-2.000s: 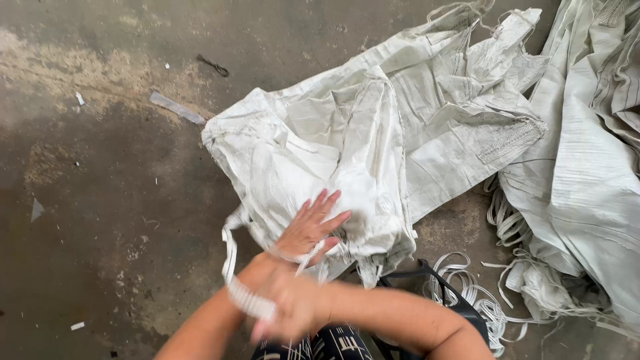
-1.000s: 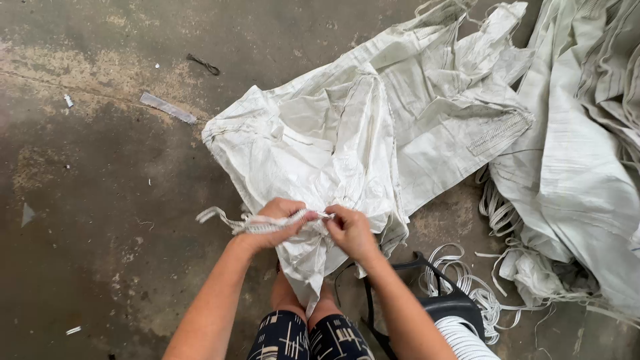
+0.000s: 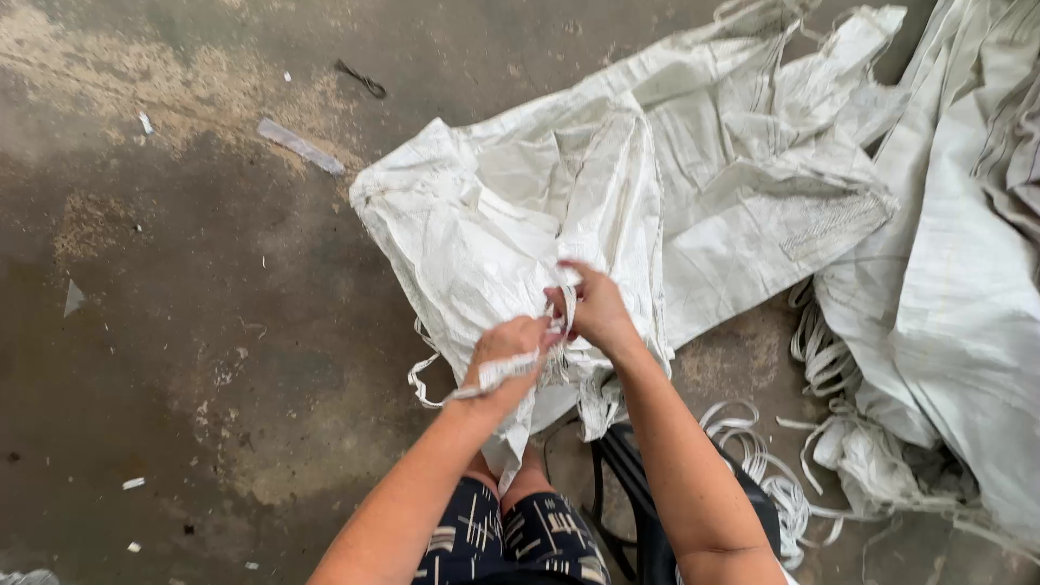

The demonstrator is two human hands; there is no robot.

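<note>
A large white woven plastic bag (image 3: 471,244) lies crumpled on the concrete floor, its near part gathered up at my hands. My left hand (image 3: 512,353) is closed on the gathered bag and the white woven strap (image 3: 508,370), whose loose end trails over the wrist and hangs to the left. Touching it from the right, my right hand (image 3: 593,309) grips a loop of the same strap between thumb and fingers. The loop is slightly blurred, and the fingertips of the left hand are partly hidden.
More white woven bags (image 3: 959,268) are heaped on the right. A black plastic chair (image 3: 642,496) stands beside my legs, with a tangle of white straps (image 3: 792,496) next to it. A plastic strip (image 3: 301,146) and a dark cord (image 3: 360,80) lie on the floor.
Two seconds ago the strap was swinging round as my hands crossed; then both hands came together at the gathered bag. Now my right hand has risen a little with a strap loop.
</note>
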